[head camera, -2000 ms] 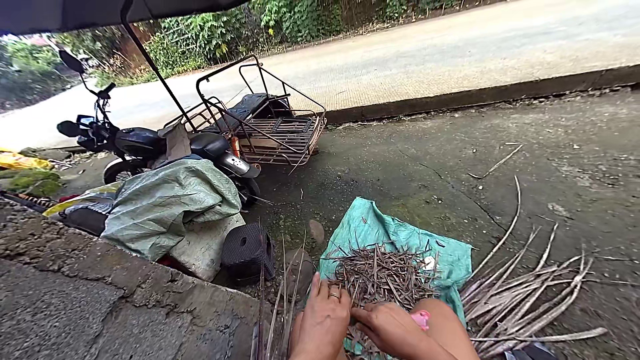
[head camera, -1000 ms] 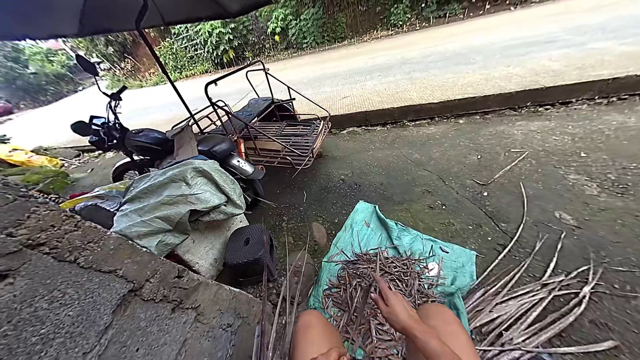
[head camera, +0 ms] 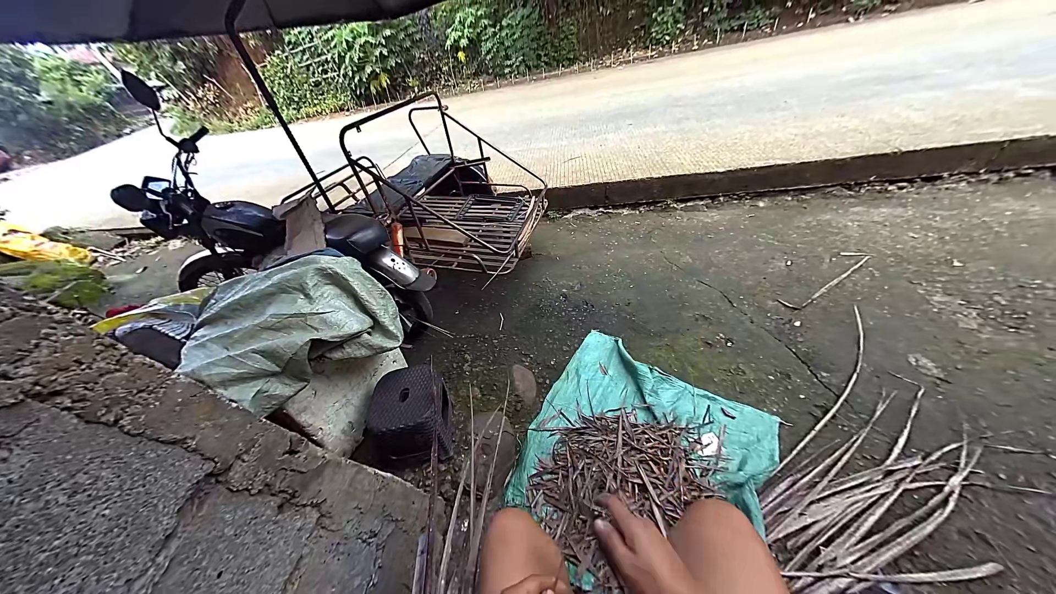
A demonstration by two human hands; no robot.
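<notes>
A heap of short, dry brown plant pieces (head camera: 627,454) lies on a green woven plastic sack (head camera: 610,371) spread on the ground before my knees. My right hand (head camera: 639,544) rests over the near edge of the heap, between the knees, fingers somewhat apart; whether it holds a piece cannot be told. Only a small part of my left hand (head camera: 535,585) shows at the bottom edge, by the left knee, and its fingers are mostly cut off. Long dry stalks (head camera: 874,511) lie to the right of the sack. More thin stalks (head camera: 470,503) stand left of the left knee.
A black plastic stool (head camera: 406,417) stands left of the sack, near some stones. Beyond it are a motorcycle (head camera: 247,227) with a metal-frame sidecar (head camera: 470,227) and a grey-green tarp (head camera: 289,322). A rough concrete ledge (head camera: 107,495) borders the left, and a paved road (head camera: 701,107) runs behind.
Both hands were together at the heap two seconds ago. My left hand has drawn back to the bottom edge. My right hand reached farther over the heap a second ago and is now nearer my knees.
</notes>
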